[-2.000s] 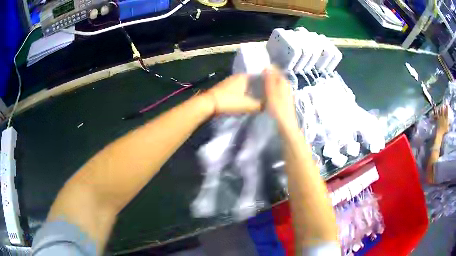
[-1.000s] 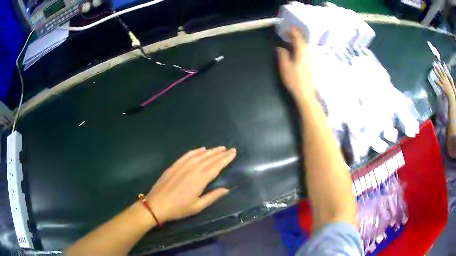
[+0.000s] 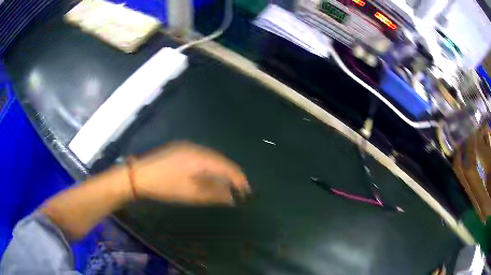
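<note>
The long white power strip (image 3: 129, 105) lies slantwise on the dark green bench at the left, its cable running to the back. My left hand (image 3: 188, 174), blurred and with a thin red band at the wrist, is over the bench to the right of the strip's near end. Its fingers are bent down and nothing shows in it. The black and pink test lead (image 3: 355, 197) lies right of the hand. Small fingertips (image 3: 439, 271), apparently my right hand, show at the bottom right edge beside a cut-off white unit (image 3: 469, 260).
A cream pad (image 3: 112, 24) lies at the far left. Blue plastic (image 3: 32, 156) is below the left bench edge. Behind the back ledge are papers (image 3: 293, 29), a grey meter (image 3: 342, 21) with red digits, a white cable, a blue tray (image 3: 404, 91) and a brown cardboard tray (image 3: 474, 172).
The view has swung left; the power strip and pad now show, and the row of white units is mostly out of view. My left hand has lifted off the bench and curled its fingers.
</note>
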